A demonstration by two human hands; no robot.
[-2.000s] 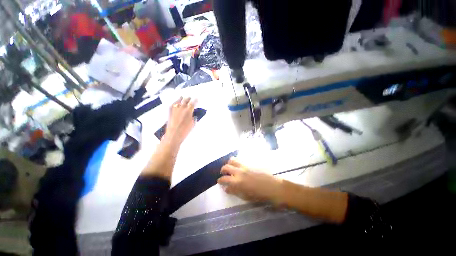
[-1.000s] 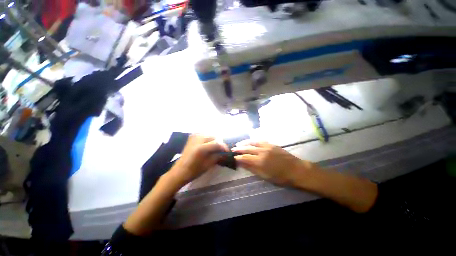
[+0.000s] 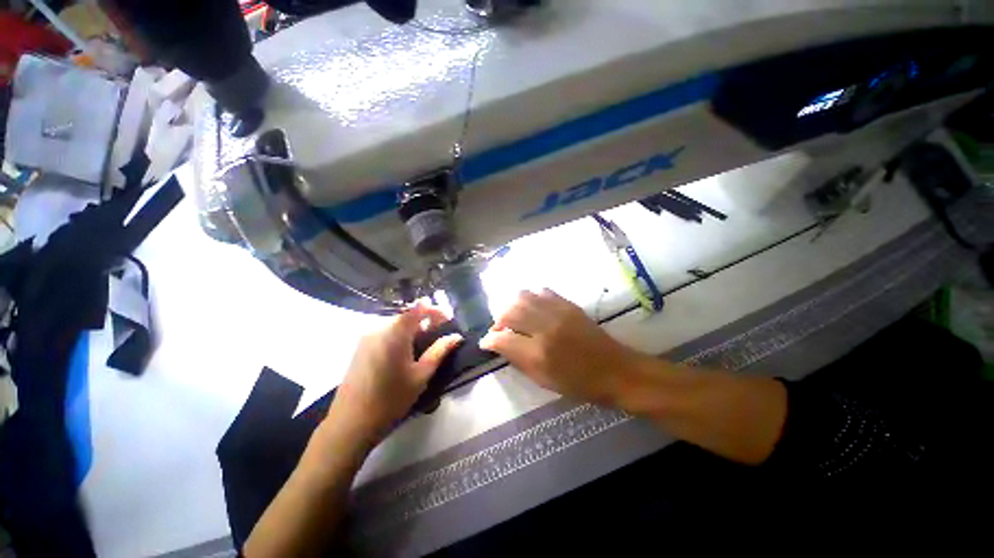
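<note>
A black fabric band [image 3: 259, 449] lies on the white table and runs under my left forearm towards the needle area. My left hand [image 3: 390, 368] holds black fabric between thumb and fingers, just left of the presser foot. My right hand [image 3: 554, 347] has its fingertips on the same fabric, right beside the dark grey block [image 3: 468, 296] under the machine head. The white JACK sewing machine [image 3: 567, 164] stands over the work. The needle tip is hidden by glare and fingers.
Thread snips [image 3: 634, 273] lie right of the needle, with thin black strips [image 3: 685, 205] behind them. A black bundle [image 3: 55, 294] and a white-and-black curled piece [image 3: 129, 316] are at the left. A measuring scale [image 3: 512, 463] runs along the grey front edge.
The view has moved closer to the machine. My left hand has come back from the far table to the needle area beside my right hand, and the fabric is now at the presser foot.
</note>
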